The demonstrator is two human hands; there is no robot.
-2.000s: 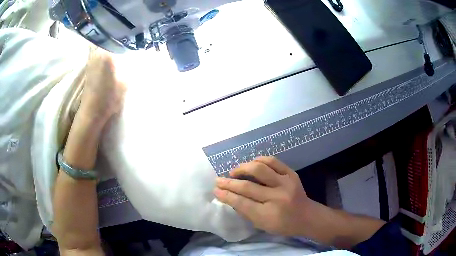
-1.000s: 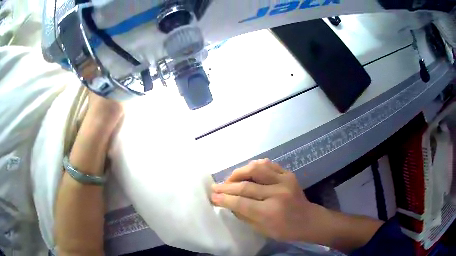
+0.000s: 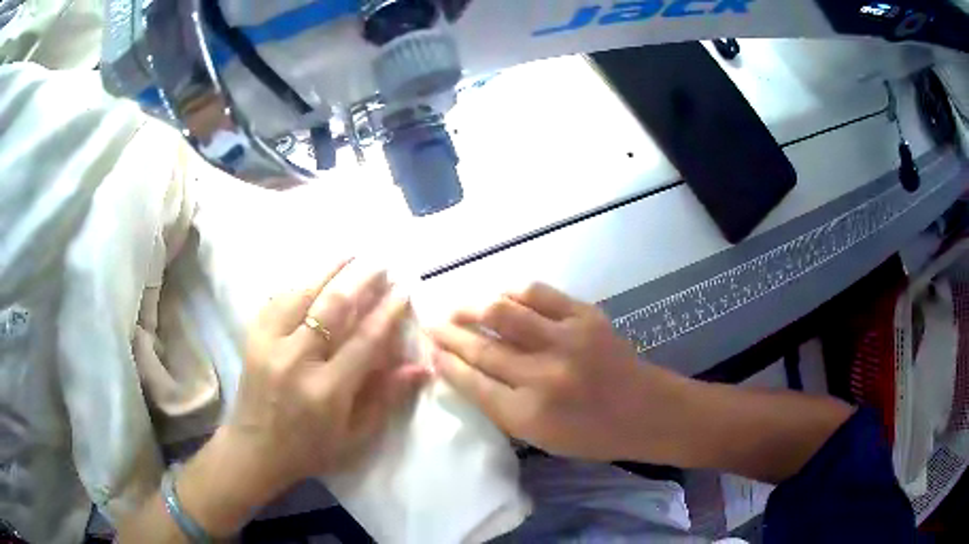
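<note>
A cream sleeve [image 3: 452, 468] lies over the table's front edge and runs up towards the needle area of the white sewing machine [image 3: 510, 43]. My left hand [image 3: 319, 372], with a ring and bracelet, lies on the sleeve with its fingers at the cloth's right side. My right hand [image 3: 542, 372] holds the cloth edge beside the left fingertips; both hands are slightly blurred. The dark grey-blue cylinder [image 3: 423, 168] hangs beside the needle area. The needle itself is hidden. The rest of the cream jacket [image 3: 96, 266] is heaped at left.
A black phone [image 3: 707, 138] lies right of the needle area. A small dark-tipped tool [image 3: 906, 165] lies at far right. The grey front edge carries a printed ruler [image 3: 744, 282]. A red-and-white mesh basket [image 3: 882, 372] with cloth stands at lower right.
My left hand has come back from beside the machine head to the front, onto the sleeve. My right hand has moved slightly up. The heaped cloth at left has shifted and shows a fold.
</note>
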